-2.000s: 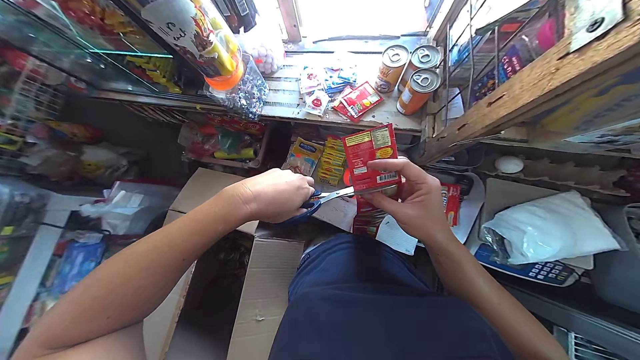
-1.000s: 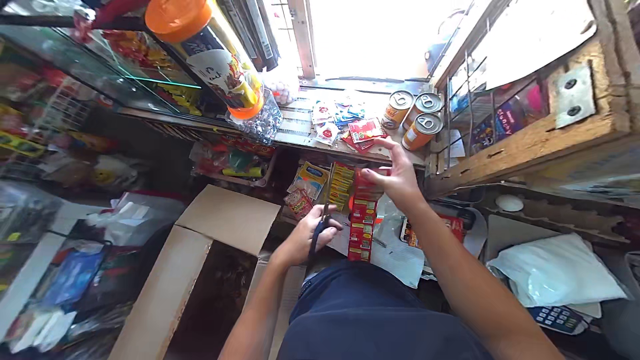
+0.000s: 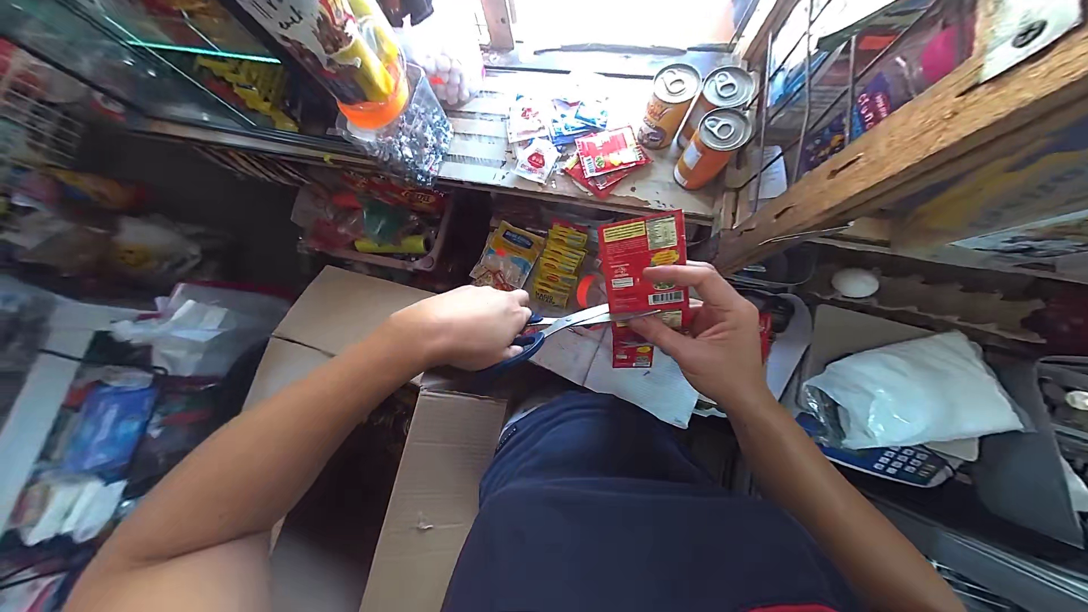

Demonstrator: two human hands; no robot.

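My left hand (image 3: pixel 463 327) grips the handles of blue-handled scissors (image 3: pixel 565 323). The blades point right and lie across a strip of red printed sachets (image 3: pixel 642 263), near the seam between two of them. My right hand (image 3: pixel 718 327) pinches this strip between thumb and fingers at its right edge. Below the blades the strip hangs down over white paper (image 3: pixel 650 395). Loose red sachets (image 3: pixel 610 155) lie in a small pile on the wooden ledge (image 3: pixel 484 157), beside small white and blue packets (image 3: pixel 535 136).
Three drink cans (image 3: pixel 714 149) stand on the ledge at the right. An open cardboard box (image 3: pixel 442 459) is below my left arm. Yellow sachet strips (image 3: pixel 561 263) hang under the ledge. A wooden beam (image 3: pixel 884 161), a white plastic bag (image 3: pixel 918 391) and a calculator (image 3: pixel 905 463) are at the right.
My right hand has come down from near the ledge and holds the strip again. The scissors, upright in my left hand a second ago, now lie across the strip.
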